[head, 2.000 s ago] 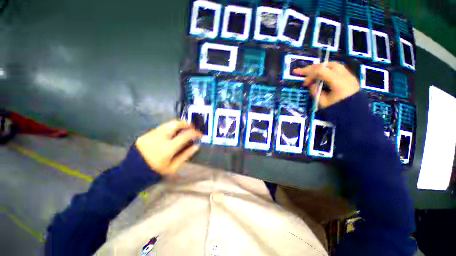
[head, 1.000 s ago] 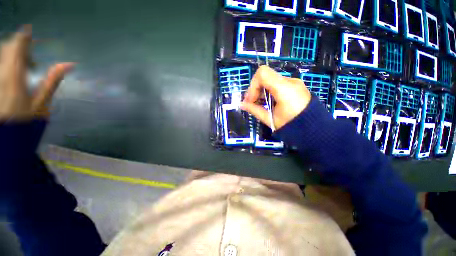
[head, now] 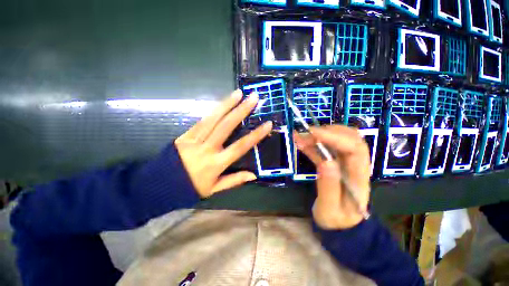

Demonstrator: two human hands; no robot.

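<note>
A blister tray (head: 245,56) of shiny black plastic holds rows of blue-and-white housings. My left hand (head: 220,148) lies flat with spread fingers over the tray's left edge, fingertips on the leftmost lower housing (head: 289,153), which is slightly tilted. My right hand (head: 340,173) holds silver tweezers (head: 326,153), tips pointing up and left near the keypad grid (head: 313,103) of the second lower housing. The right hand partly covers that housing's white bezel. Whether a tiny piece is at the tweezer tips cannot be told.
The dark green bench (head: 111,61) extends left of the tray. A sideways housing (head: 293,44) lies in the middle row above my hands, with another (head: 418,50) to its right. At the lower right, below the bench edge, is an open cardboard box (head: 430,246).
My left hand has come from the far left onto the leftmost lower housing. My right hand has moved right and down with the tweezers. The leftmost housing is now more tilted.
</note>
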